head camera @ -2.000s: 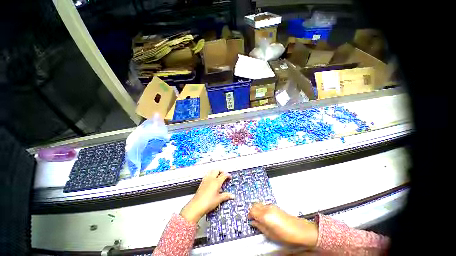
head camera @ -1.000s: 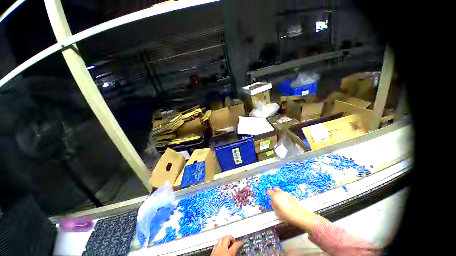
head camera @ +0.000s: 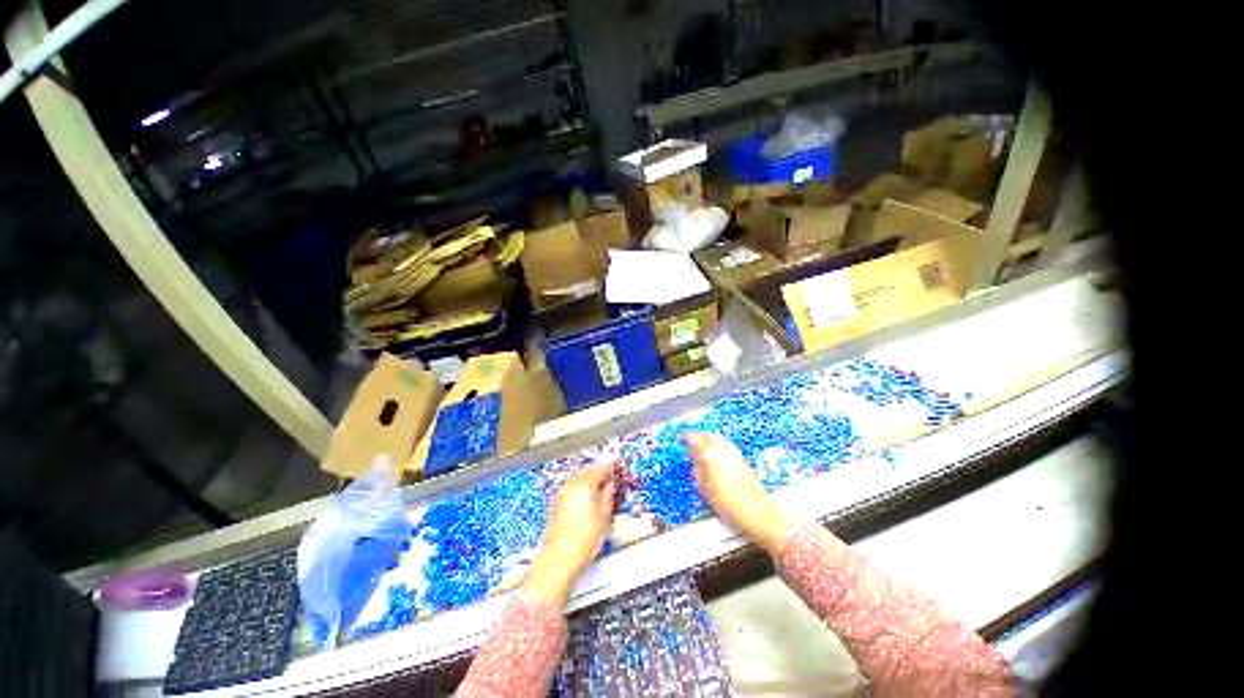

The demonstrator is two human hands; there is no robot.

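My left hand is over the heap beyond the board, its fingertips at the dark red components. My right hand reaches into the blue components, just right of the red patch. The fingertips of both hands are small and blurred, so I cannot tell whether they hold any pieces. The circuit board panel lies below my hands on the line, cut off by the bottom edge, with no hand on it.
A clear plastic bag with blue contents stands at the heap's left end. Left of it are a dark gridded board and a pink-purple roll. Behind the bench are an open cardboard box, a blue bin and more boxes.
My left hand has moved from the board's far edge up to the red components. My right hand stays over the heap. The view has tilted up since the first frame, then slightly down.
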